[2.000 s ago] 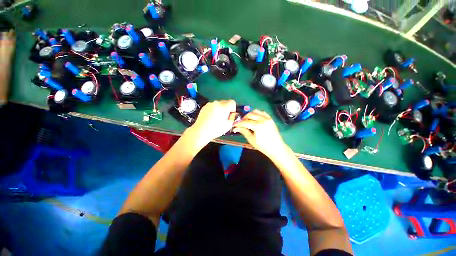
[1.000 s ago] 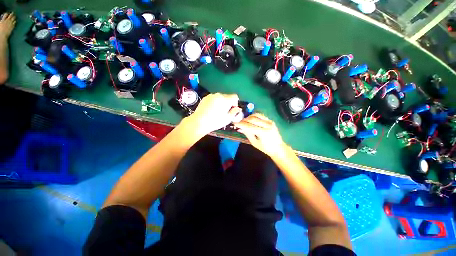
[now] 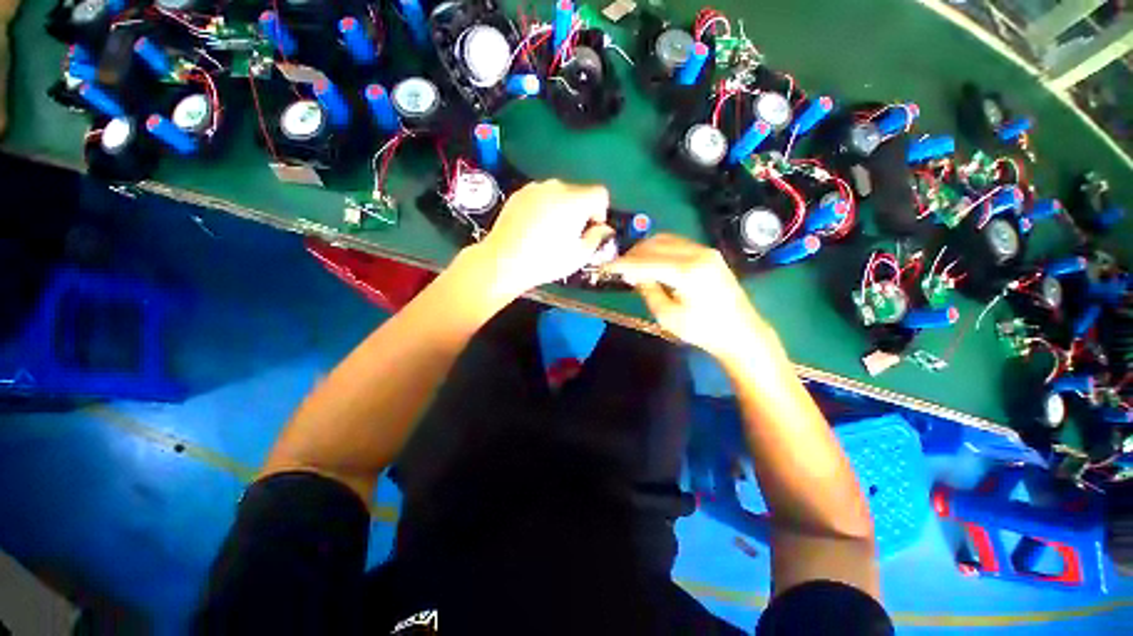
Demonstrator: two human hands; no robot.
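Note:
My left hand (image 3: 547, 234) and my right hand (image 3: 681, 283) are together at the near edge of the green bench (image 3: 553, 149). Between them is a black speaker housing with a silver disc (image 3: 604, 249) and a blue battery cell (image 3: 640, 225) sticking out at its far right. My left hand grips the housing from the left, hiding much of it. The fingertips of my right hand are at its near right side, by small pale parts too blurred to name. Another unit with a silver disc (image 3: 473, 190) and an upright blue cell lies just left of my left hand.
Partly assembled units crowd the bench left and right, such as one with red wires (image 3: 760, 230). A green circuit board (image 3: 369, 211) lies near the front edge. A blue stool (image 3: 885, 491) and a red and blue stool (image 3: 1025, 547) stand below.
The bench and units have shifted in the view as the camera moved. The silver disc shows between my hands, hardly visible at first. My right hand has moved slightly away from my left.

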